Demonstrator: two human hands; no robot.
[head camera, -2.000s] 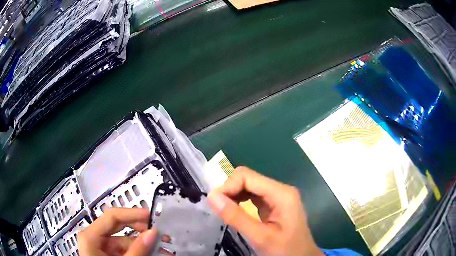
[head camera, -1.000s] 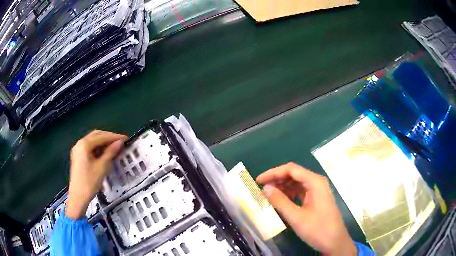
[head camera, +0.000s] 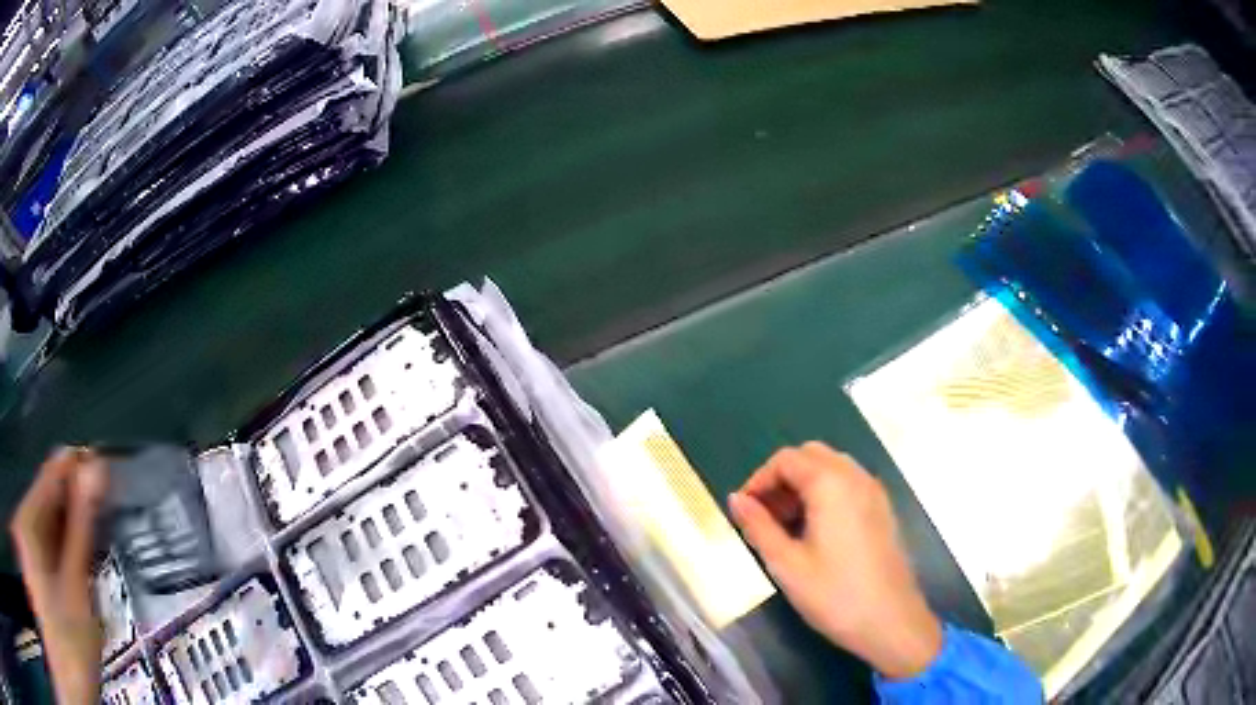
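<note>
My left hand (head camera: 66, 558) is at the far left, gripping the edge of a dark grey device frame (head camera: 154, 512), blurred, tilted above a tray pocket. The black blister tray (head camera: 548, 530) holds several white slotted device frames (head camera: 409, 534) in its pockets. My right hand (head camera: 840, 558) hovers right of the narrow pale-yellow adhesive sheet (head camera: 692, 526), thumb and index fingertips together. Whether a tiny adhesive piece is between them cannot be told. The adhesive sheet lies beside the tray's right edge.
A filled tray stack (head camera: 221, 159) stands at the upper left. Tan cardboard (head camera: 813, 14) lies at the top. Larger yellow sheets (head camera: 1012, 468) in a clear sleeve and crumpled blue film (head camera: 1123, 296) lie at right. More grey stacked material (head camera: 1196, 117) is at the right edge.
My left hand has left the tray's top pocket, where a frame now lies, and moved left to lift another frame. My right hand stays near the adhesive sheet, its fingertips now closed together.
</note>
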